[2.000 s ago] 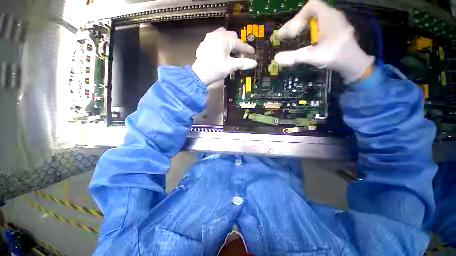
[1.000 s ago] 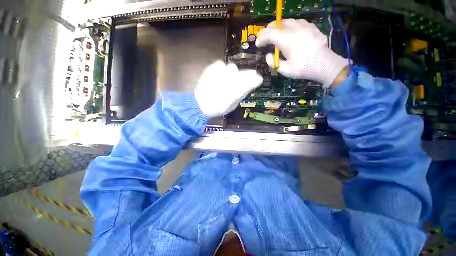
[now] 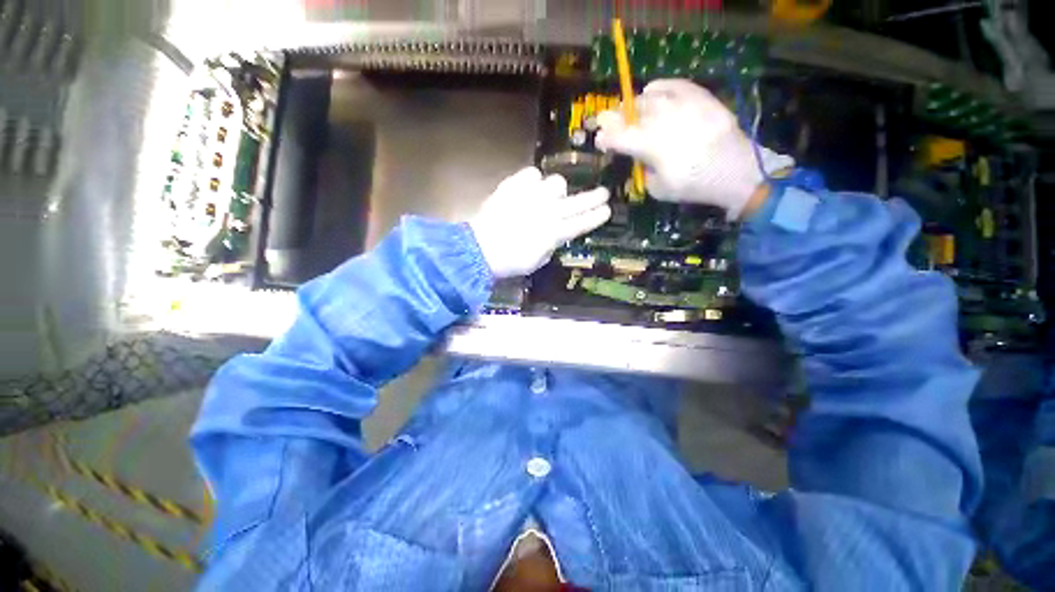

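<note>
A green circuit board (image 3: 694, 246) lies in a black carrier (image 3: 555, 303) in front of me, partly hidden by my hands. Yellow box capacitors (image 3: 592, 106) stand near its upper left corner. My right hand (image 3: 685, 141), in a white glove, holds a thin yellow stick tool (image 3: 625, 72) nearly upright over the board, its lower end among the parts. My left hand (image 3: 535, 222), also gloved in white, is over the board's left edge with fingers pointing right. It shows no object; whether its fingertips touch the board I cannot tell.
A flat dark shiny panel (image 3: 445, 150) lies left of the board. A metal rail (image 3: 625, 347) runs along the near side. Another board (image 3: 966, 220) is at the right, one in bright light (image 3: 220, 174) at the left. A blue cord (image 3: 754, 145) hangs by my right wrist.
The view has shifted a little. My right hand has turned from open-fingered to holding the stick tool down at the board. My left hand has moved lower over the board's left edge.
</note>
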